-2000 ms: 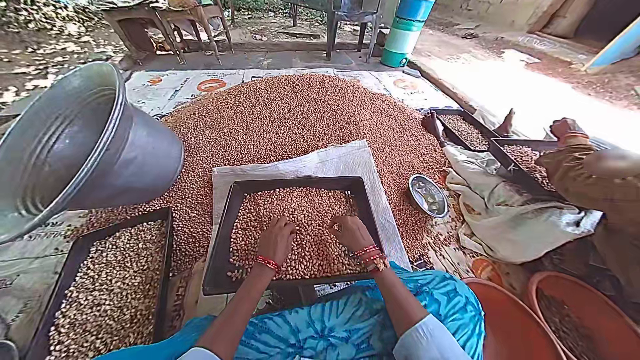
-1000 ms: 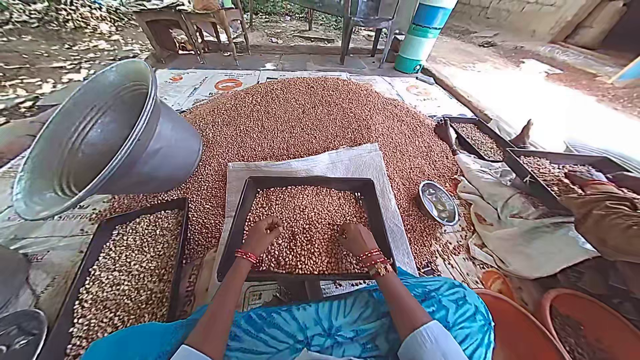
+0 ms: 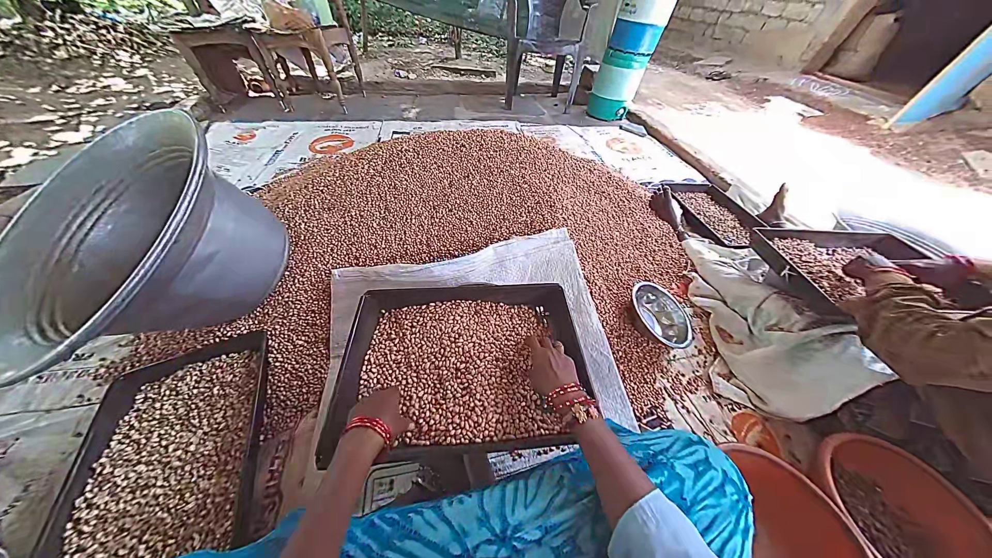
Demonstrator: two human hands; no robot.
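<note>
A dark rectangular tray point(image 3: 465, 293) filled with reddish-brown peanut kernels point(image 3: 457, 364) rests in front of me on a white woven sack point(image 3: 535, 256). My left hand point(image 3: 384, 412) touches the kernels at the tray's near left corner, its fingertips partly hidden. On the tray's right side, my right hand point(image 3: 550, 366) lies on the kernels with its fingers spread a little. Whether either hand has kernels between its fingers cannot be told. Beyond the tray spreads a large heap of similar kernels point(image 3: 457, 194).
Left stand a large grey metal tub point(image 3: 240, 256) and a tray of paler kernels point(image 3: 260, 387). Right of the heap lies a steel bowl point(image 3: 663, 314). A co-worker's hands point(image 3: 872, 271) are at another tray point(image 3: 798, 283). Orange basins point(image 3: 783, 504) sit near right.
My hands have moved apart: the left toward the tray's near left corner, the right outward to its right side. The kernels between them look more evenly spread.
</note>
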